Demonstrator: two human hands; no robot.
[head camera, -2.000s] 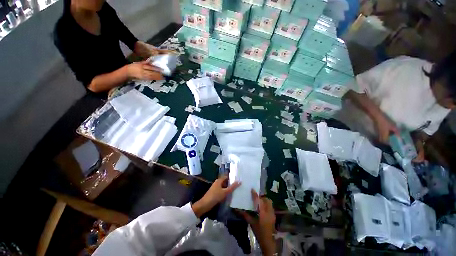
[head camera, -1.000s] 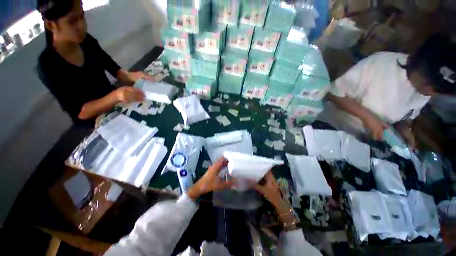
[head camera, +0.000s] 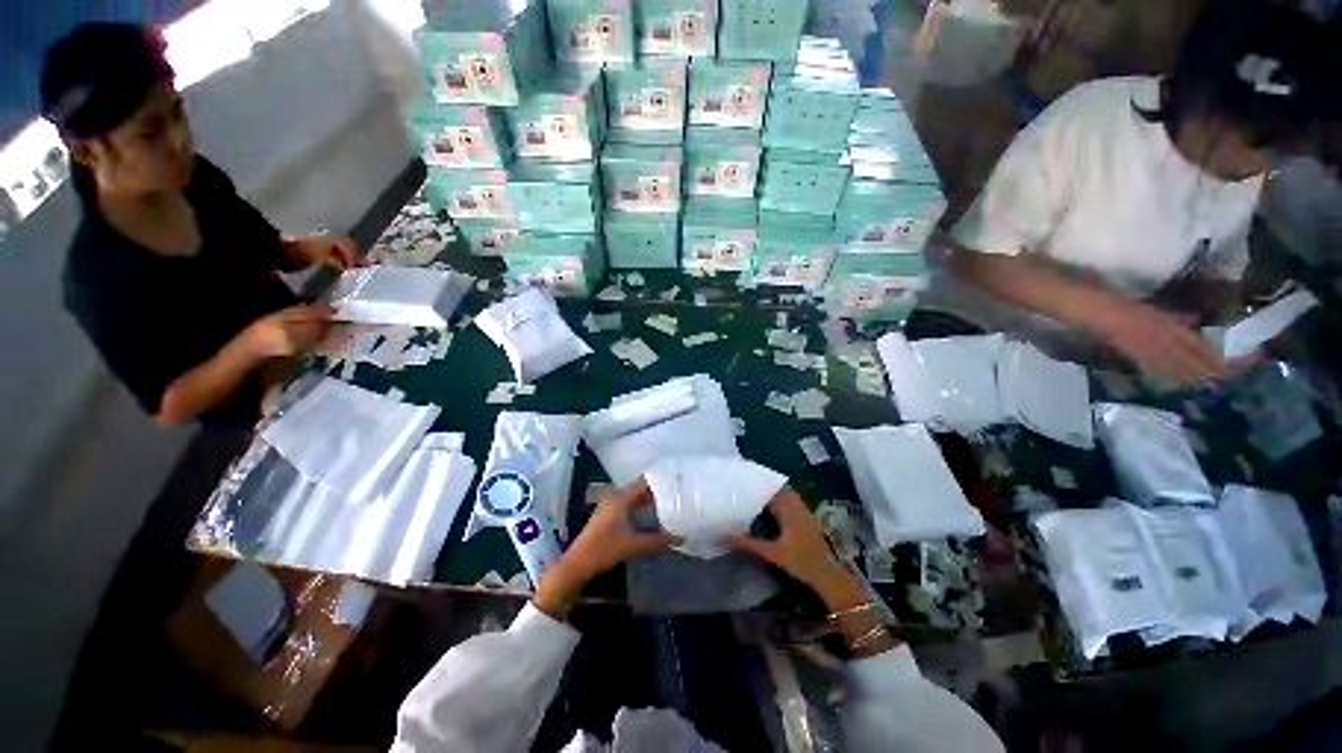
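Note:
A white packed parcel (head camera: 712, 497) is held upright between my two hands over the table's near edge. My left hand (head camera: 615, 533) grips its left side and my right hand (head camera: 795, 547) grips its right side. Whether a box is inside cannot be seen. Behind it lies a white mailer (head camera: 670, 418) with a folded strip across its top. A grey flat piece (head camera: 692, 583) lies below my hands at the table edge.
Mint-green cartons (head camera: 643, 177) are stacked at the back. A handheld fan (head camera: 508, 497) lies on a white bag to the left, near overlapping mailers (head camera: 361, 486). White parcels (head camera: 905, 483) lie at right. People work at left and right. Paper scraps litter the green table (head camera: 736, 353).
The white piece, earlier flat near the table edge, was lifted and now stands more upright in both hands. The view has shifted. The person at left lowered a white package to the table.

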